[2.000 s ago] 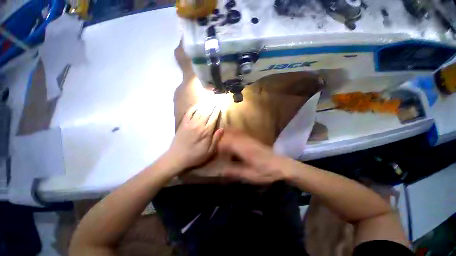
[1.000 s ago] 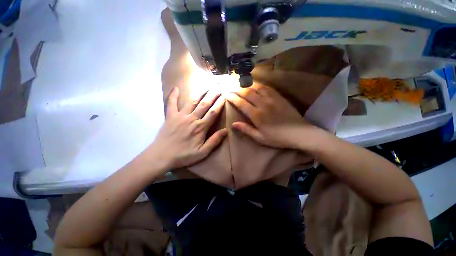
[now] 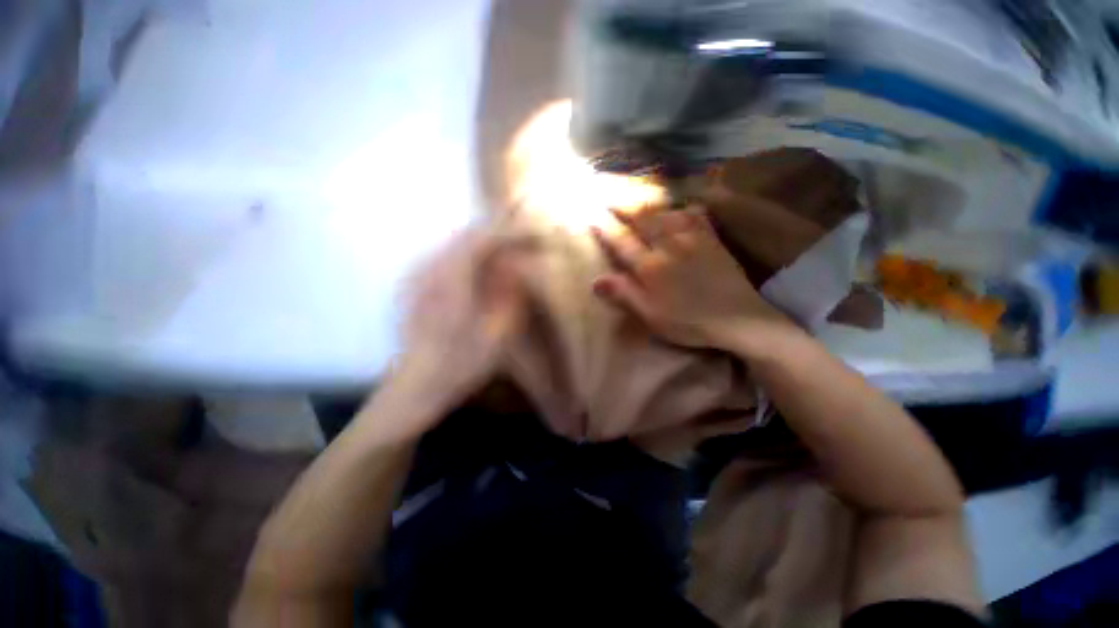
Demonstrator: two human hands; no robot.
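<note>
A brown fabric piece [image 3: 638,383] lies over the table's front edge and under the lit head of the sewing machine [image 3: 785,104]. Its near part is creased, with a seam line down the middle. My left hand [image 3: 457,321] is blurred at the cloth's left side, its fingers curled at the fabric. My right hand [image 3: 681,276] lies on the cloth just right of the bright lamp spot, fingers bent and spread. A pale backing [image 3: 820,272] shows right of it. The needle area is hidden by glare and blur.
An orange thread bundle [image 3: 939,291] lies on the table at the right. The white table [image 3: 246,282] has its front edge running across below my hands. More brown cloth hangs below at the left [image 3: 172,515] and right of my dark-clothed lap [image 3: 773,534].
My left hand has lifted from lying flat and curled at the cloth's left side. My right hand stays on the fabric. The near fabric has become more creased. The view has shifted and blurred.
</note>
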